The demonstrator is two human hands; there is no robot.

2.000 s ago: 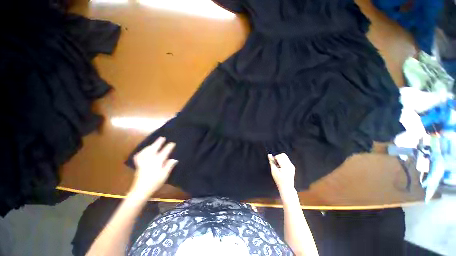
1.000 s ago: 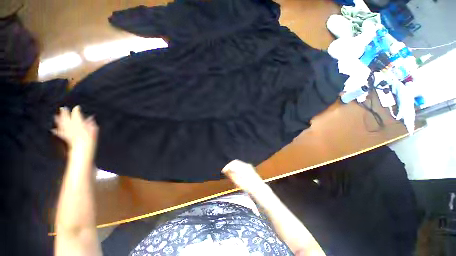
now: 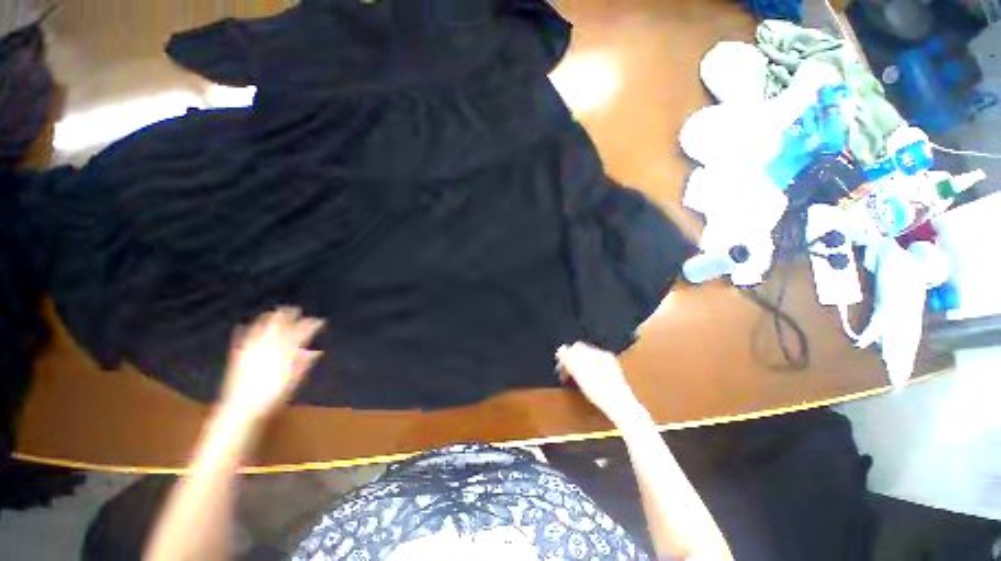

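Observation:
The black dress [image 3: 439, 241] lies spread on the glossy orange-brown table, its neck end at the far edge and its hem towards me. A short sleeve [image 3: 209, 55] points to the far left. My left hand [image 3: 272, 356] is over the lower skirt at centre left, blurred, with fingers apart and nothing seen in it. My right hand [image 3: 591, 367] is at the hem on the right, fingers curled in. Whether it holds a small tool or a bit of hem cannot be made out.
The table's yellow front edge [image 3: 439, 448] curves before me. More black garments [image 3: 20, 296] lie at the left. At the right are white rounded shapes [image 3: 733, 75], pale green cloth [image 3: 812, 60], a white power strip [image 3: 834, 263], black cable [image 3: 788, 340] and bottles. Dark cloth [image 3: 746, 471] is below the table.
The view has shifted and turned. My left hand has moved from the skirt's left end to its lower middle. My right hand is farther right along the hem. The skirt's right part lies flatter.

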